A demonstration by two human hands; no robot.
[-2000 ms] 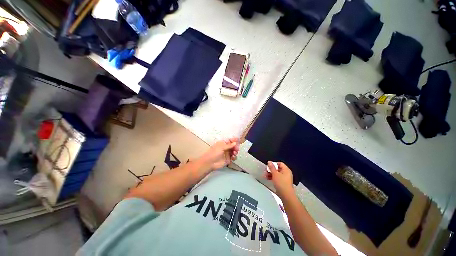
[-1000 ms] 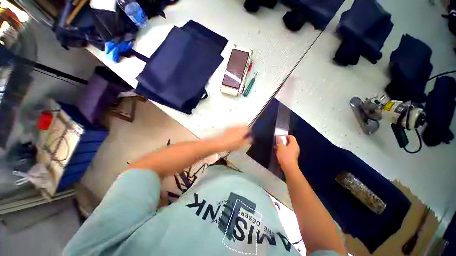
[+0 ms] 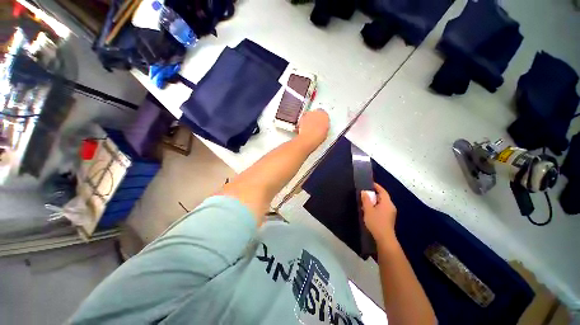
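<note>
A navy fabric piece (image 3: 413, 219) lies on the table in front of me. A flat, shiny ruler (image 3: 362, 166) lies across its left part. My right hand (image 3: 380, 212) is over the ruler, fingers closed on a small white piece (image 3: 369, 197); whether it also grips the ruler is unclear. My left hand (image 3: 314, 129) is at the lower right corner of a brown-red box (image 3: 294, 100), where the pens lay. Its fingers are curled and partly hidden, so I cannot tell if it holds a pen. A shiny taped weight (image 3: 459, 274) lies on the fabric at the right.
The electric cutter (image 3: 509, 166) stands at the right. Dark folded bundles (image 3: 482, 44) line the far side. Stacked navy panels (image 3: 232, 94) lie left of the box. Brown paper (image 3: 545, 298) shows at the lower right. A plastic bottle (image 3: 177, 28) is at the upper left.
My left hand has moved up and across to the box, and the green pen no longer shows. The ruler has appeared on the fabric under my right hand since the earliest frame.
</note>
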